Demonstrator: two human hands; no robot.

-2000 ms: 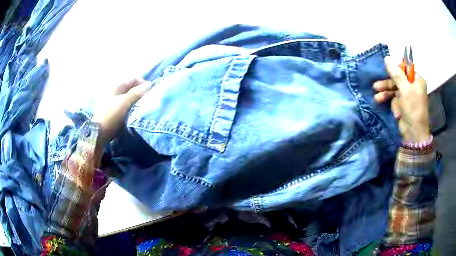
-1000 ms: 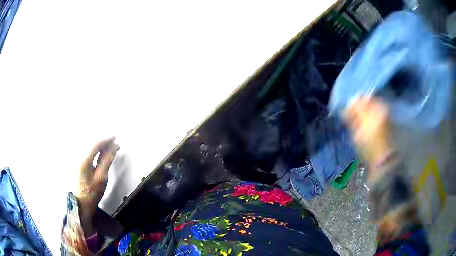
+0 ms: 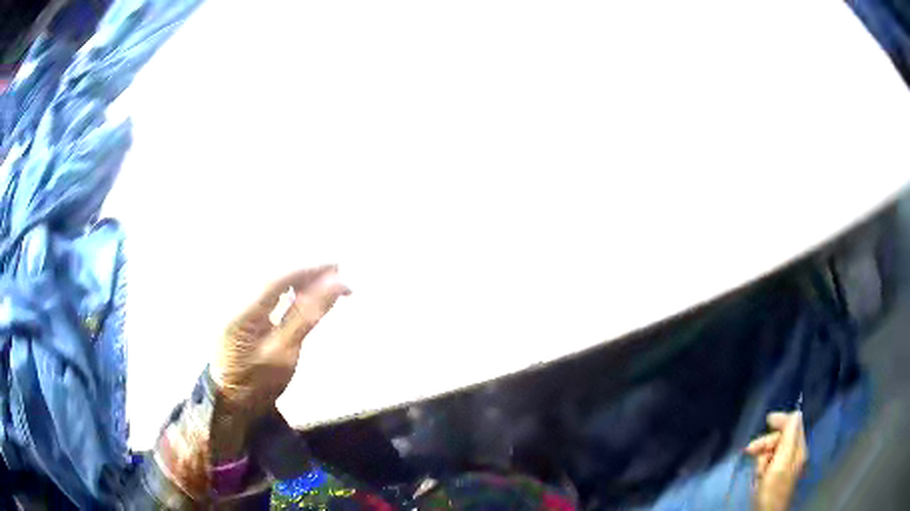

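My left hand (image 3: 261, 344) is above the white table (image 3: 519, 220) near its front edge, fingers bent and a gap between thumb and forefinger; nothing shows in it. My right hand (image 3: 783, 461) is low at the right, below the table edge, partly cut off by the frame bottom. A thin bright tip like the blade of the thread snips (image 3: 799, 405) sticks up from its curled fingers; the handles are hidden. Light blue denim (image 3: 693, 491) lies beside and below the right hand, blurred and cut off.
A tall heap of blue denim garments (image 3: 60, 289) lines the left table edge. Dark blue cloth (image 3: 813, 349) hangs below the table at the right. Floral clothing (image 3: 309, 486) covers my lap. More dark blue cloth (image 3: 886, 30) shows at the top right corner.
The denim garment spread before me has left the table; my right hand swung it off to the right and is now lower. The view has turned back towards the table.
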